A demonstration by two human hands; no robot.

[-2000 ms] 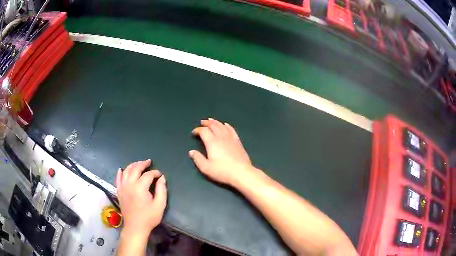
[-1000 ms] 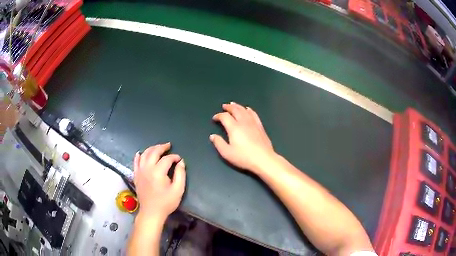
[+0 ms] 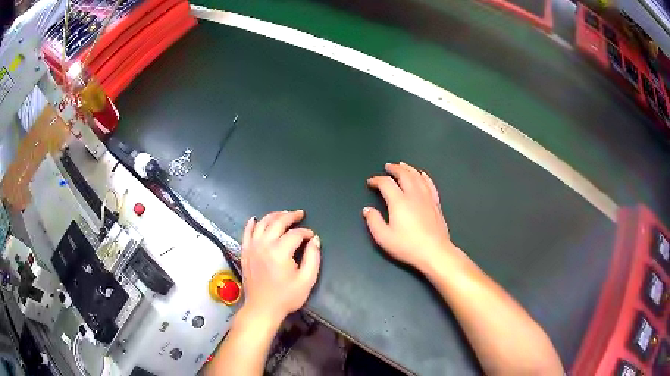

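My left hand [image 3: 281, 261] is bare and rests near the front edge of the dark green mat [image 3: 323, 169], beside the machine's corner. Its fingers are curled and apart, with nothing seen in them. My right hand [image 3: 411, 217] lies over the mat to the right, fingers apart and empty. The machine's white deck [image 3: 173, 253] is at the left, with a black fixture [image 3: 92, 283] on it. A red emergency stop knob [image 3: 228, 291] on a yellow base sits just left of my left hand.
Red trays [image 3: 139, 44] are stacked at the far left. Red trays with black handsets [image 3: 655, 286] stand at the right. A black cable [image 3: 195, 220], small silvery pieces [image 3: 180, 162] and a thin dark stick [image 3: 220, 147] lie near the machine. A white strip [image 3: 441, 95] borders the green conveyor.
The view has turned left, so the mat, machine and both hands appear farther right and more of the machine shows. The hands keep nearly the same pose.
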